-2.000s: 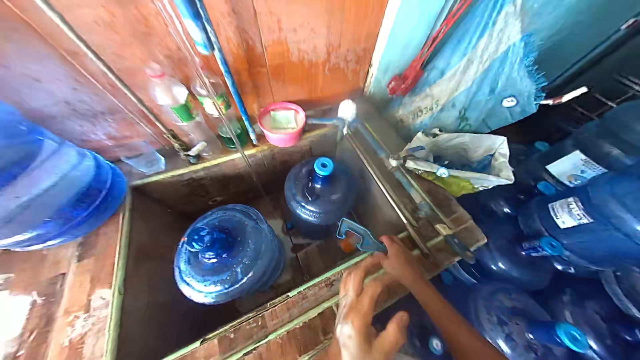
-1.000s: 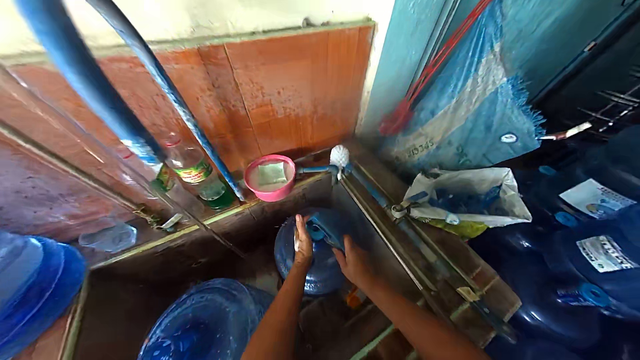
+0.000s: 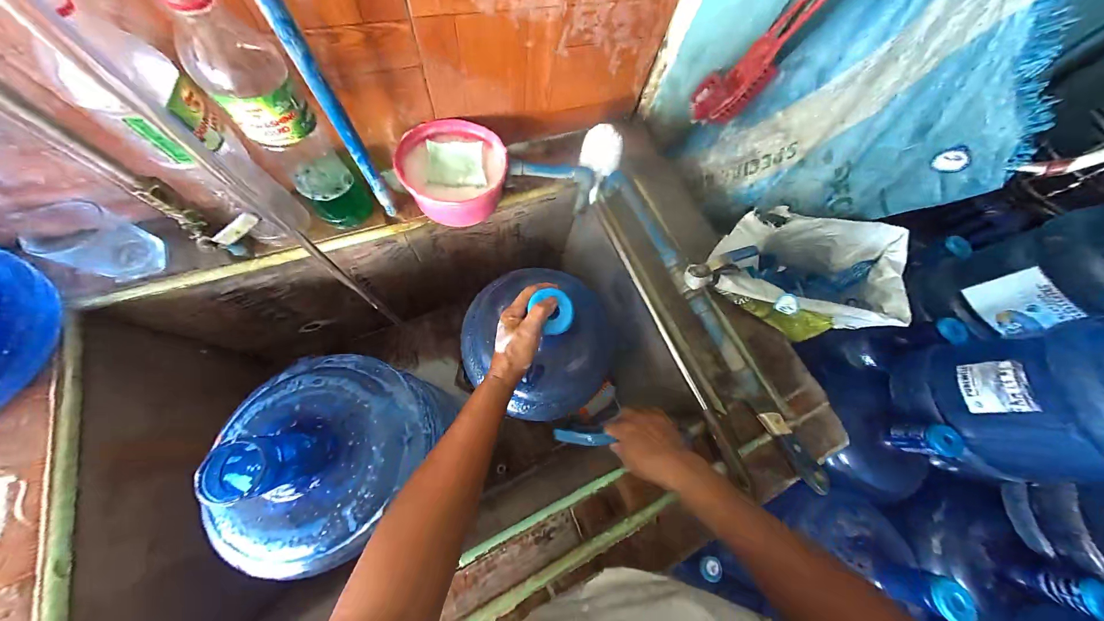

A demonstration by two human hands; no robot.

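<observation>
Inside a tiled basin, a blue water jug [image 3: 539, 371] stands upright with a light-blue cap [image 3: 552, 311] on its neck. My left hand [image 3: 520, 336] grips the capped neck, thumb over the cap. Near the basin's front edge, my right hand [image 3: 651, 444] holds a flat light-blue plastic tool [image 3: 585, 437], partly hidden by the fingers and apart from the cap. A second blue jug [image 3: 319, 457], wet and with an open mouth, leans in the basin at the left.
A pink tub [image 3: 452, 210] and plastic bottles [image 3: 276, 129] stand on the back ledge. Pipes [image 3: 664, 319] run along the right rim, beside a white sack [image 3: 871, 276] of blue pieces. Several blue jugs [image 3: 1000, 397] lie at the right; a red brush [image 3: 733, 86] hangs above.
The right hand has moved from the jug's cap toward the basin's front edge with the blue tool. My left hand now grips the neck. The view has shifted.
</observation>
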